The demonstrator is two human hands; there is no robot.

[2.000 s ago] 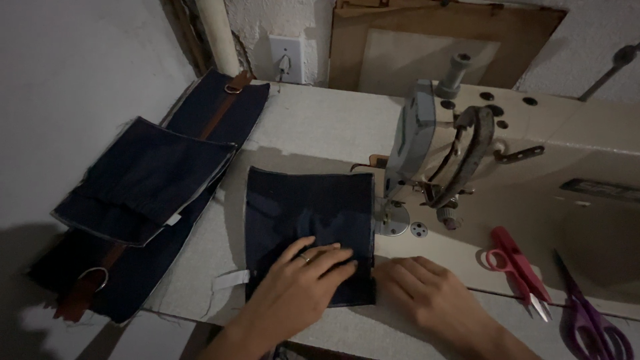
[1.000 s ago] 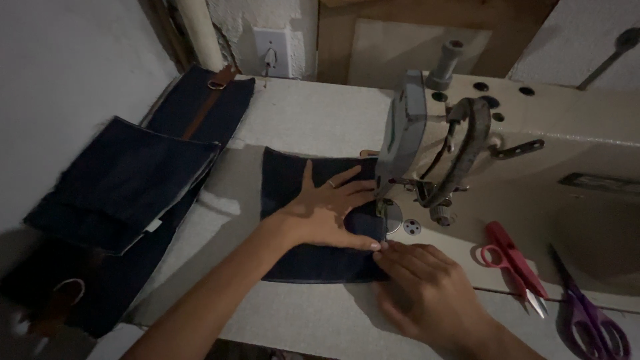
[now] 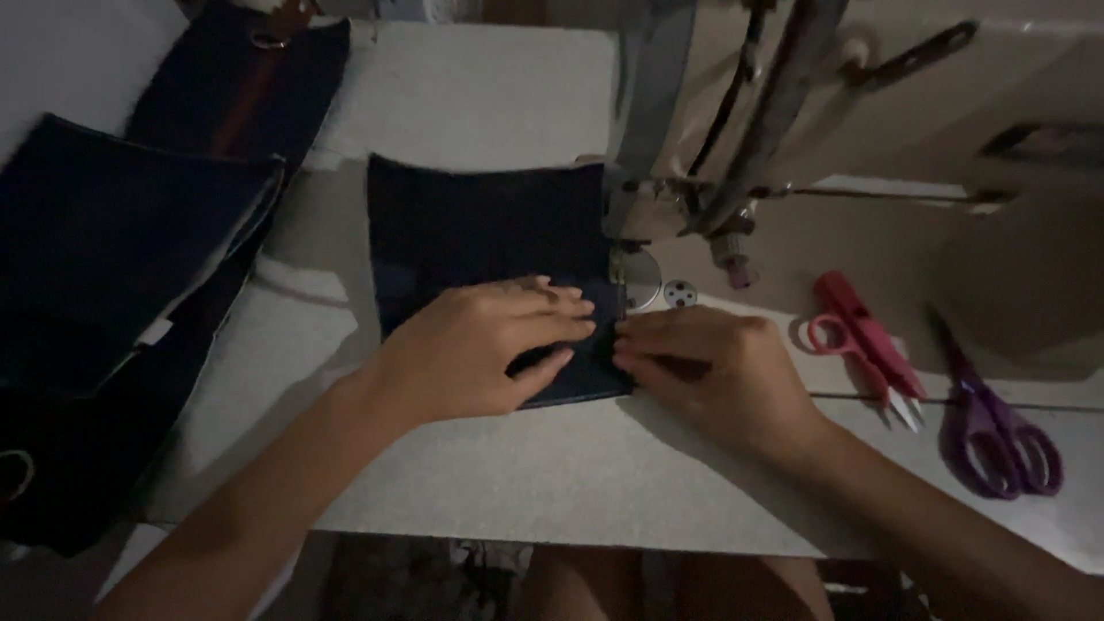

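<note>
A dark denim panel (image 3: pixel 492 224) lies flat on the table of a sewing machine (image 3: pixel 862 147), its right edge beneath the presser foot (image 3: pixel 617 263). My left hand (image 3: pixel 492 345) rests palm down on the panel's lower part, fingers spread slightly toward the right edge. At the lower right edge, just below the foot, the fingertips of my right hand (image 3: pixel 716 371) pinch the denim. The needle itself is too dark to make out.
More denim pieces (image 3: pixel 112 250) with metal rings and a brown strip lie stacked at the left. Right of my right hand are red thread snips (image 3: pixel 867 341) and purple-handled scissors (image 3: pixel 1000 431). The table's front edge (image 3: pixel 561 539) runs below my forearms.
My left hand has moved down the panel from its spot near the foot one second ago, its fingers now closer together. My right hand stays at the right edge. The view has shifted closer.
</note>
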